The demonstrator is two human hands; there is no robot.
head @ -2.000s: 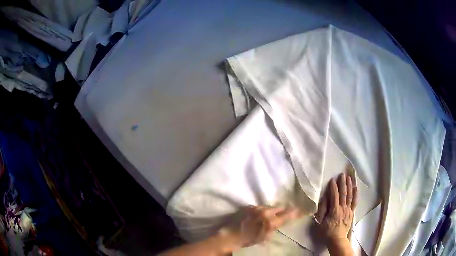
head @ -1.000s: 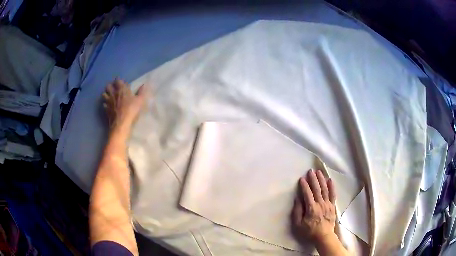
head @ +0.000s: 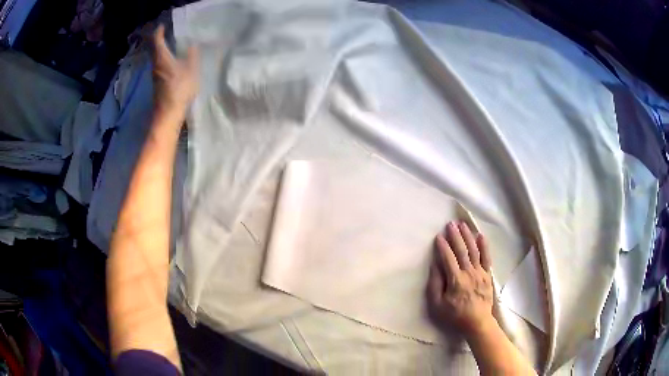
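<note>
The large pale main cloth is spread over the table with soft folds. A flat pale cut piece lies on it, its left end folded over into a rounded edge. My right hand lies flat on the cut piece's right end, fingers slightly apart. My left hand is at the main cloth's upper left edge, slightly blurred, with thumb and fingers apart; whether it pinches the cloth edge is hard to see. A small whiter piece shows right of my right hand, beside a long fold.
Pale and grey cloth pieces are heaped beyond the table's left side. The bluish table cover shows at the left. More pale pieces hang at the right edge. A dark looped object is partly visible at the lower right.
The main cloth has been opened out from its folded state to the left and away. My left hand has moved left, then farther up. My right hand stays on the cut piece, shifted slightly.
</note>
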